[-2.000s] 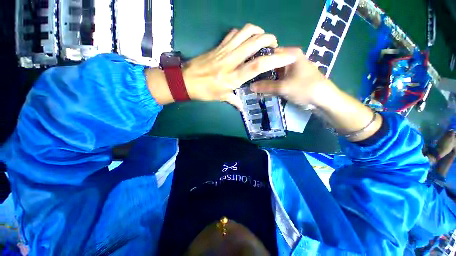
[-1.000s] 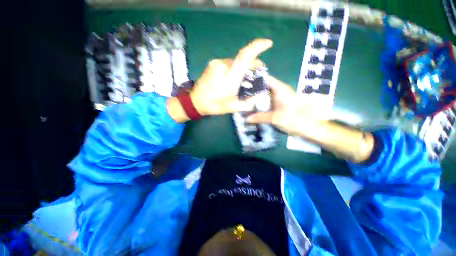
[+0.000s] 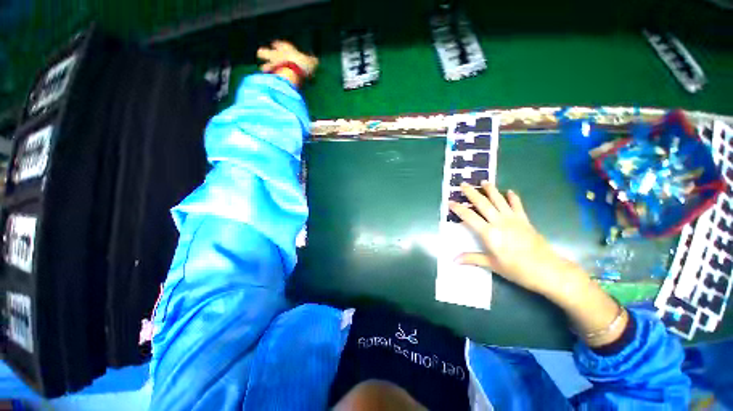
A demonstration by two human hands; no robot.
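A white liner sheet with a row of black die-cut stickers lies on the dark green mat; its near part is blank. My right hand is spread over the sheet's right side, fingertips at the lowest stickers, holding nothing. My left hand is stretched far forward over the green conveyor belt, small in view, fingers apart with nothing visible in them. Phone frames lie spaced on the belt, one further right. The bench area beneath my left sleeve is hidden.
A pale rail separates mat and belt. Black stacked trays with white pieces stand at left. A red-rimmed scrap container full of shiny bits is at right, with spare sticker sheets beside it. Another phone frame lies at the belt's far right.
Both hands have left the phone frame they held together. My left hand has moved forward over the belt; my right has moved onto the liner sheet. The view has shifted, showing more belt and the trays.
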